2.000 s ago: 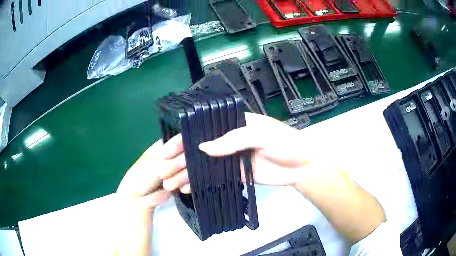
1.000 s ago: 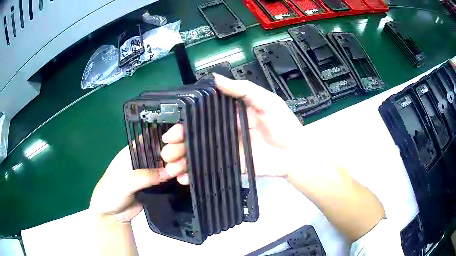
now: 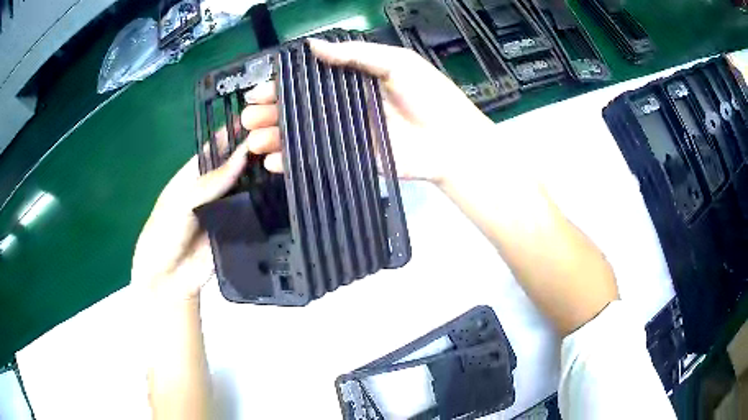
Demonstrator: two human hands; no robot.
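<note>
A fanned stack of several black phone middle frames (image 3: 332, 172) is held upright above the white work sheet (image 3: 271, 353), its side rails showing as parallel ridges. My left hand (image 3: 184, 209) holds it from the left, with fingertips through the frames' openings. My right hand (image 3: 418, 115) grips its upper right side, thumb near the top edge. Part of the stack's far side is hidden. Two or so set-aside frames (image 3: 472, 373) lie crossed on the sheet below the stack.
Overlapping frame groups (image 3: 525, 61) lie along the sheet's far edge. A narrow dark bundle (image 3: 615, 29) lies beyond on the green mat (image 3: 90, 156). A clear plastic bag (image 3: 135, 57) is at upper left. Black ribbed trays (image 3: 656, 189) stand at right, cardboard (image 3: 730, 377) at lower right.
The stack and both hands sit higher in the picture; the whole view has shifted downward. More of the crossed frames shows, and the red tray has left the picture. Both hands still hold the stack.
</note>
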